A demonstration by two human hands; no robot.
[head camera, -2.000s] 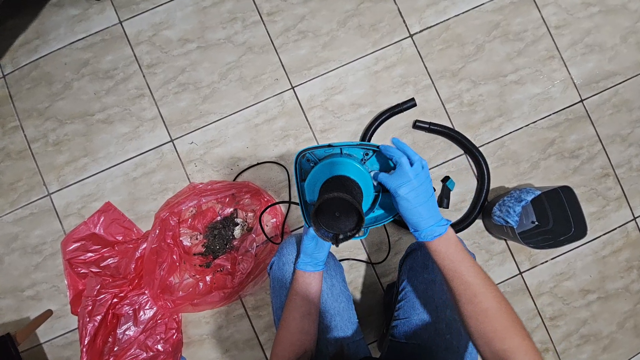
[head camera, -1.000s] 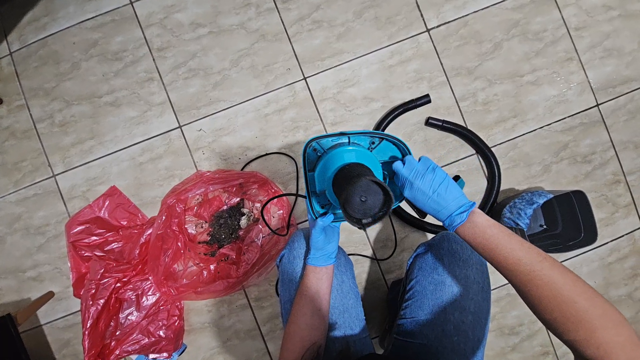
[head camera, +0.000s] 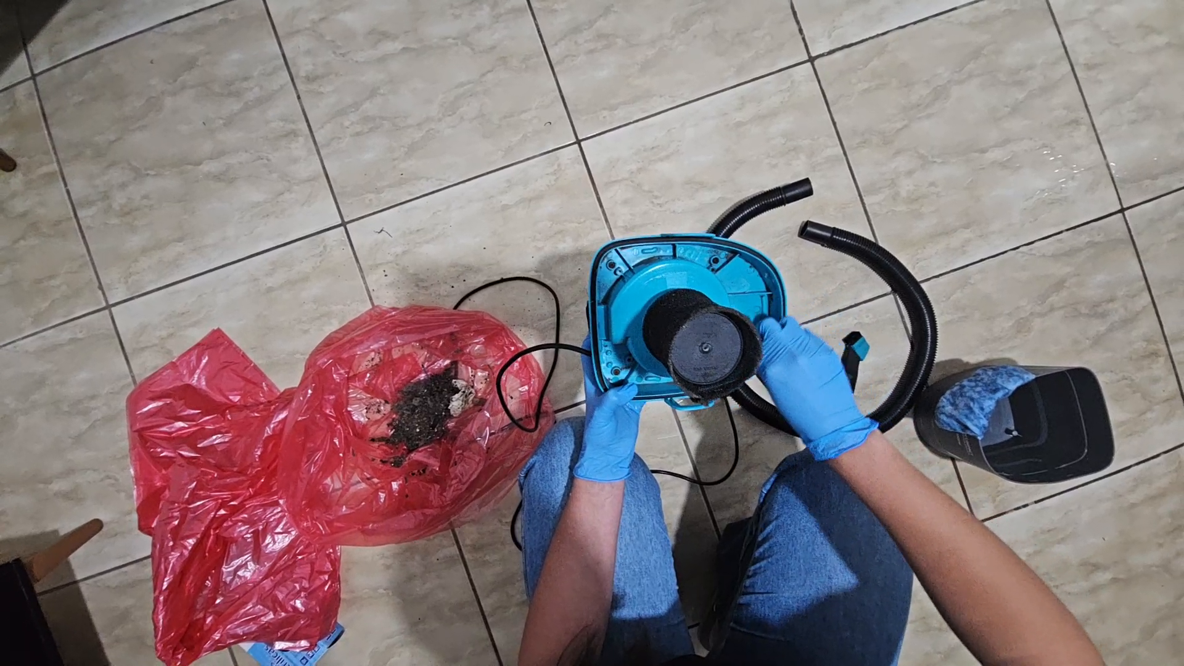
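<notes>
Above my knees is the turquoise head of a vacuum cleaner (head camera: 615, 268), its underside facing up. A black cylindrical foam filter (head camera: 708, 347) stands out from its centre. My left hand (head camera: 610, 427), in a blue glove, grips the lower left rim of the head. My right hand (head camera: 812, 381), gloved too, has its fingertips at the right side of the filter; whether they grip it cannot be told. A black corrugated hose (head camera: 918, 319) curves on the floor behind my right hand. A black power cable (head camera: 558, 319) loops out on the left.
A red plastic bag (head camera: 319, 462) lies at left with a pile of dark dirt (head camera: 424, 412) on it. To the right, a black bin-like container (head camera: 1064, 425) lies tilted with a blue cloth (head camera: 982, 398) at its opening. A small nozzle (head camera: 853, 356) lies inside the hose's curve.
My left hand has come from beneath the vacuum head to its lower left rim. The right hand has shifted from the head's upper right edge down beside the filter.
</notes>
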